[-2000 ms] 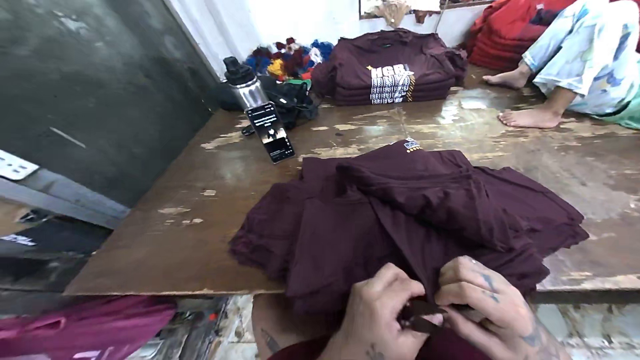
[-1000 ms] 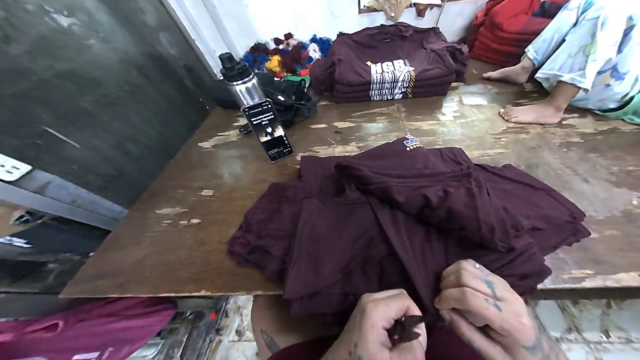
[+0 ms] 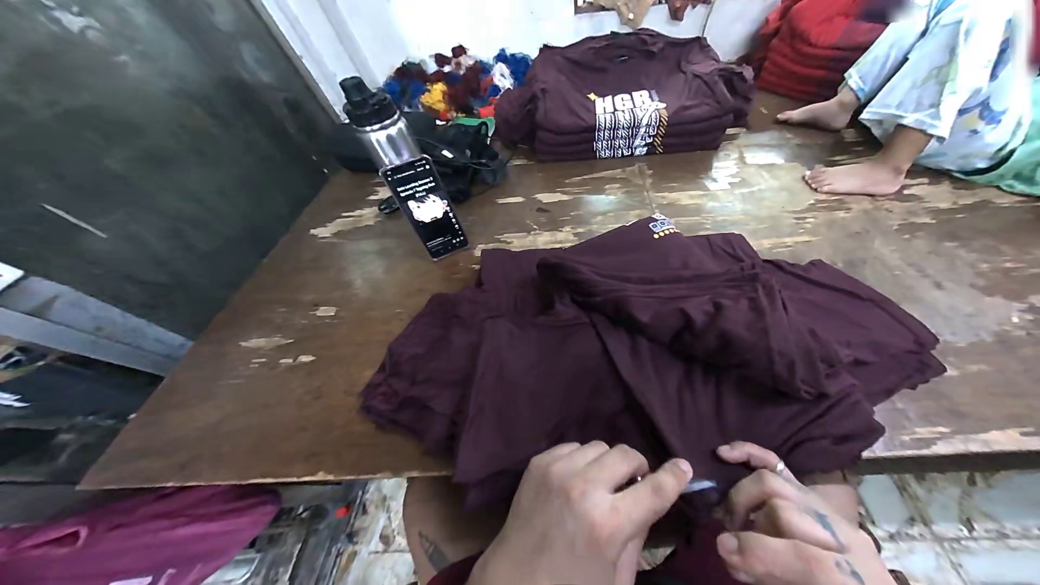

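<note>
Dark maroon shirts (image 3: 552,374) lie in a loose, overlapping pile at the near edge of the wooden table, the top one rumpled. At the pile's near side, my left hand (image 3: 577,504) is curled, its thumb beside a small pale item (image 3: 699,486) too blurred to name. Just right of it, my right hand (image 3: 788,520) has bent fingers at the dark cloth and wears a ring. What lies inside either hand's fingers is hidden.
On the wooden table (image 3: 244,390), a phone (image 3: 426,207) leans on a metal bottle (image 3: 390,134). Behind are folded maroon shirts (image 3: 634,106), colourful yarn scraps (image 3: 463,81) and red cloth (image 3: 812,49). A person's bare feet (image 3: 857,175) rest at the right.
My left hand has turned and its thumb now points toward my right hand; the dark scrap seen in its fingers a second ago no longer shows. The small pale item has come into sight between my hands.
</note>
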